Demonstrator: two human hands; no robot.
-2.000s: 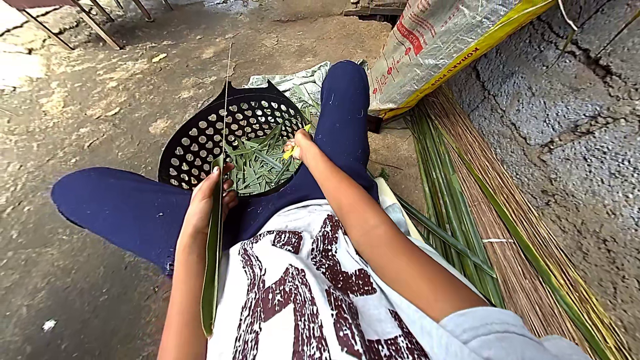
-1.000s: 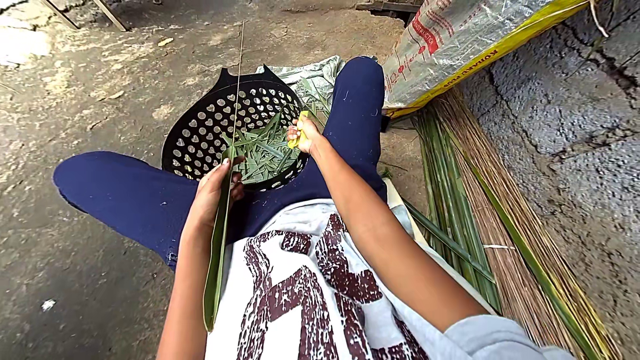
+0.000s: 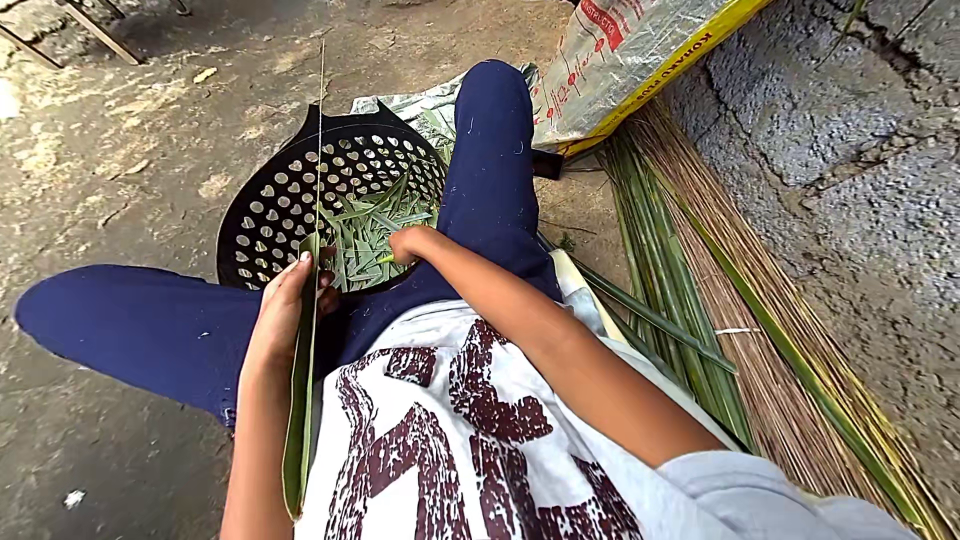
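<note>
My left hand is closed around a long green palm leaflet. The leaflet's lower end lies along my forearm, and a thin bare midrib rises from its top. My right hand is curled over the basket's near right part, around a small yellow-handled tool; most of the tool is hidden, and its kind cannot be told. Between my legs stands a black plastic basket with round and heart-shaped holes. Cut green leaf strips lie in it.
Green leaflets and a bundle of thin brown midribs lie at my right beside a rough block wall. A printed sack with a yellow edge stands beyond my right knee. A pale cloth lies behind the basket. Thin legs stand at the upper left.
My right hand has turned so that its back hides most of the yellow handle, which showed more plainly one second ago. My left hand still holds the leaflet.
</note>
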